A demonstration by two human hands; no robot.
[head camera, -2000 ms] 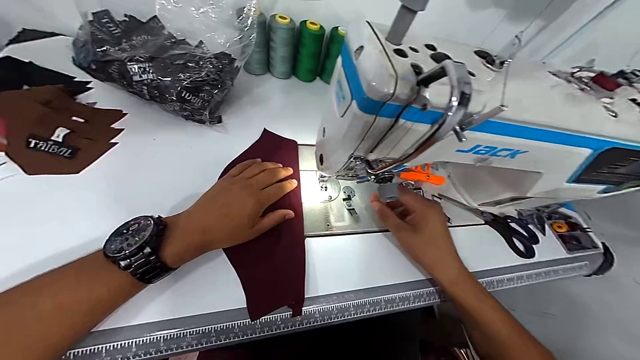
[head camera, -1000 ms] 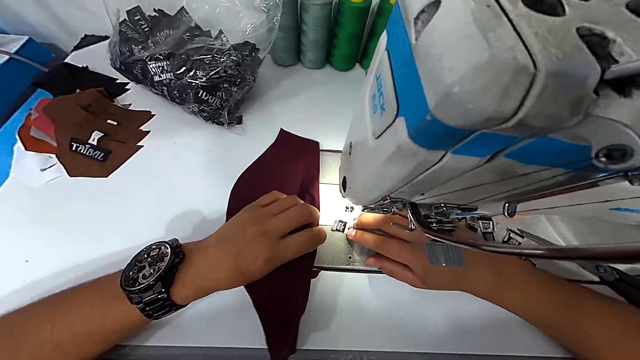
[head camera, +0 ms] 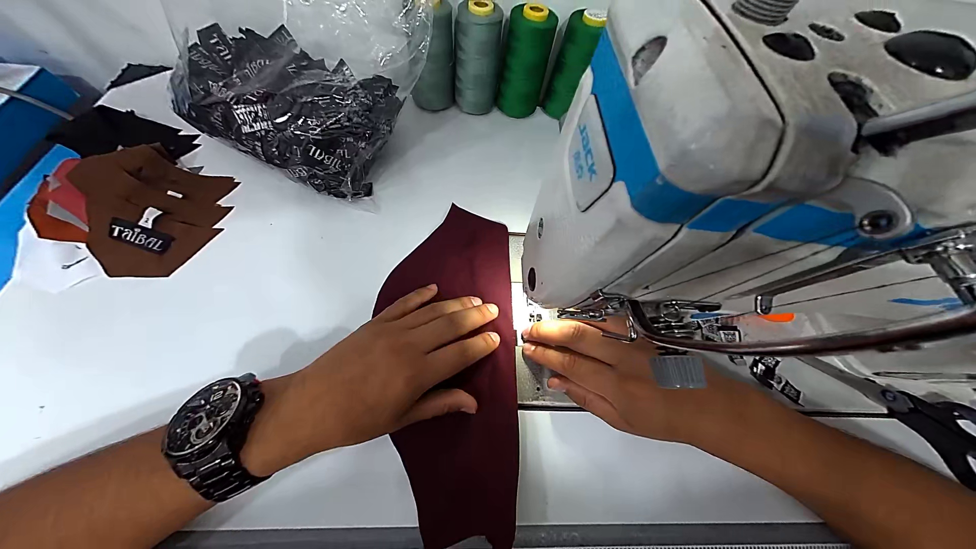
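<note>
Pressed flat on a maroon fabric piece [head camera: 465, 473], my left hand [head camera: 389, 366] has its fingers spread and reaches almost to the cloth's right edge. My right hand [head camera: 602, 374] reaches in under the head of a Jack sewing machine [head camera: 686, 137], its fingertips on the lit metal plate [head camera: 534, 385] beside the fabric. Whether those fingertips pinch something small cannot be told. The needle area is mostly hidden by the machine head and my fingers. A black wristwatch [head camera: 210, 431] is on my left wrist.
Brown fabric pieces [head camera: 152, 206] with a woven label lie at the left. Behind them is a clear bag of black labels [head camera: 297, 114]. Several thread cones [head camera: 526, 61] stand at the back. Black-handled scissors [head camera: 934, 423] and small labels [head camera: 774, 377] lie right of my right forearm.
My right hand was by the machine's front parts at first and has come left to the plate by the fabric. The fingers of my left hand, bent a second ago, now lie flatter. The view has moved closer.
</note>
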